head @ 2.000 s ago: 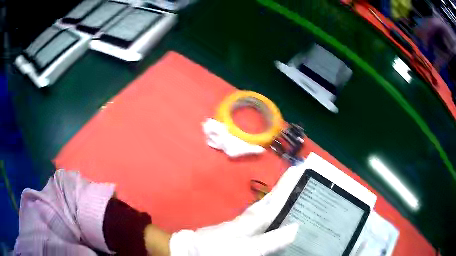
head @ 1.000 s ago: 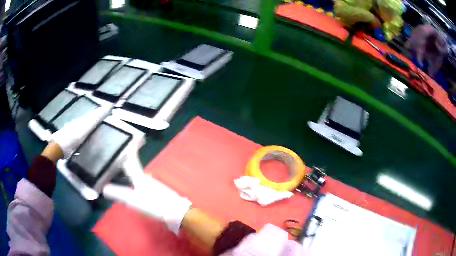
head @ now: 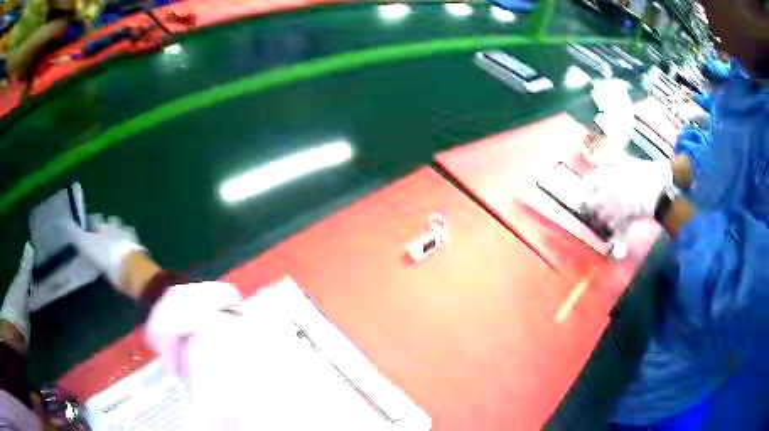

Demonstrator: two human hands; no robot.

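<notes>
An e-reader in a white tray (head: 59, 240) is at the far left over the dark-green surface, blurred. My left hand (head: 17, 290), in a white glove and partly cut off by the picture's edge, is at the tray's left side. My right hand (head: 111, 248), also gloved, grips its right side with the fingers over the edge. Record sheets (head: 135, 406) lie at the bottom, partly hidden by my right sleeve.
A red-orange mat (head: 362, 269) lies in front, with a small white looped device (head: 426, 242). A shiny metal item (head: 61, 407) is at bottom left. A person in blue (head: 708, 278) works at right over another mat. A green rail (head: 253, 76) crosses behind.
The view has swung right. My hands have left the e-reader beside the grouped trays and are now at a tray on the green surface beyond the mat. The neighbouring person has come into view.
</notes>
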